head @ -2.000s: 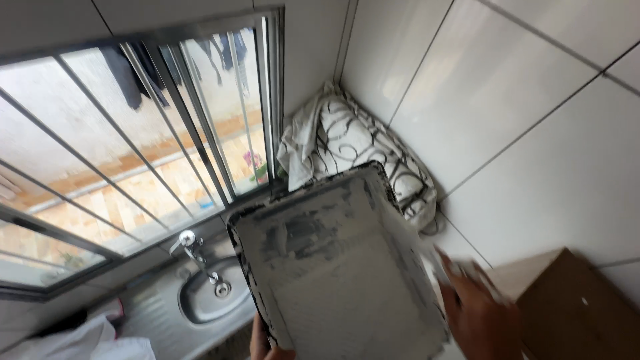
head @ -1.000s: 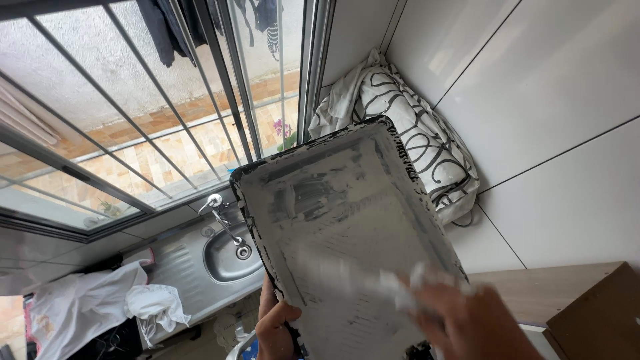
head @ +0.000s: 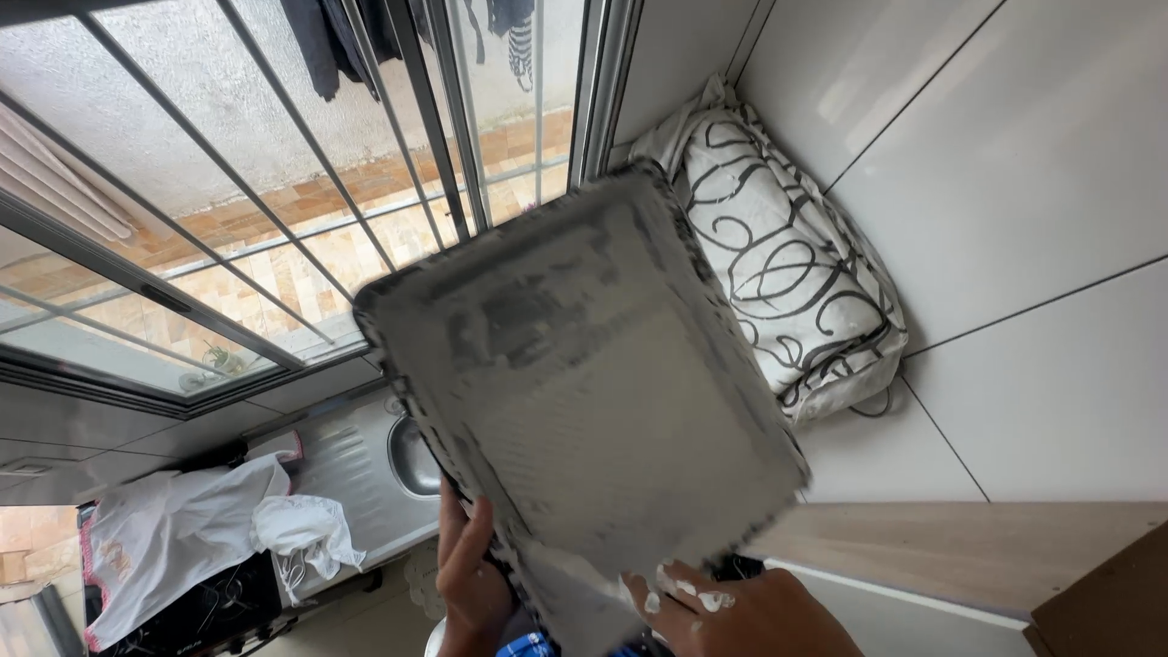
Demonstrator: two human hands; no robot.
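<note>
A black paint tray (head: pixel 593 383) coated with grey-white paint is tilted in front of me. My left hand (head: pixel 470 566) grips its left edge near the lower end, thumb on the near side. My right hand (head: pixel 721 607), with white paint smears on its fingers, is at the tray's lower end, its fingers closed around something pale and blurred (head: pixel 575 566) that lies against the tray's surface. What that thing is cannot be made out.
A barred window (head: pixel 301 182) is at the left. Below it are a steel sink (head: pixel 342 474) and a black stove (head: pixel 201 602) partly under white cloths (head: pixel 182 529). A patterned fabric bundle (head: pixel 776 255) rests by the tiled wall (head: pixel 1013 192). A wooden panel (head: pixel 912 547) lies at lower right.
My right hand has moved from the tray's right side, across its lower middle, down to its lower end. The left hand keeps its hold on the left edge.
</note>
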